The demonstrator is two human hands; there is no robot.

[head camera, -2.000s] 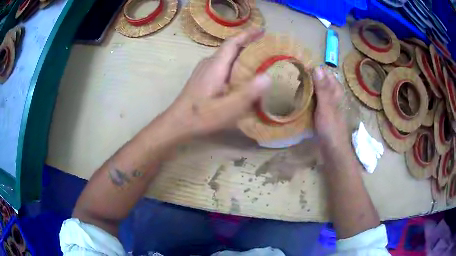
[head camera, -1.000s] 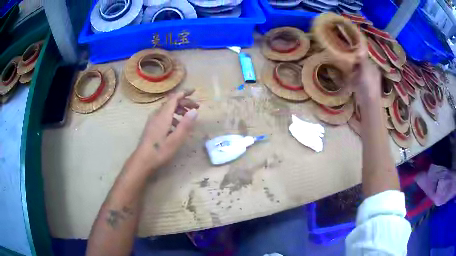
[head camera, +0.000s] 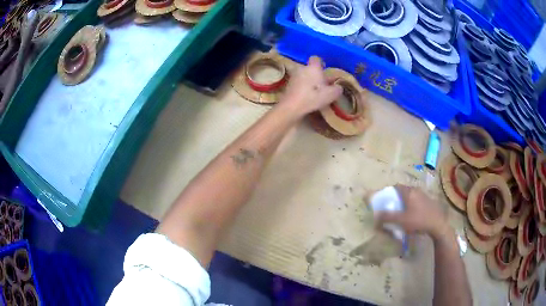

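Observation:
My left hand (head camera: pixel 311 89) is at the back of the table with its fingers on a tan flanged ring (head camera: pixel 348 117) with a red collar, which looks slightly tilted over another ring. Another tan ring (head camera: pixel 263 89) lies just left of that hand. My right hand (head camera: pixel 416 210) is at the right front, blurred, and holds the white glue bottle (head camera: pixel 387 200); the bottle's blue tip points down towards the table. The right hand covers part of the bottle.
A blue crate (head camera: pixel 383 83) of grey rings stands at the back. A heap of tan rings (head camera: pixel 488 203) lies right. A light-blue tube (head camera: pixel 432 150) lies near the crate. A dark flat rectangle (head camera: pixel 221 63) and a green-edged tray (head camera: pixel 123 128) are left. Dark stains mark the tabletop (head camera: pixel 269 197).
The right hand has left the ring heap, where it held a ring, and picked up the glue bottle from the table. The left hand has reached to the ring stack. The view has turned left.

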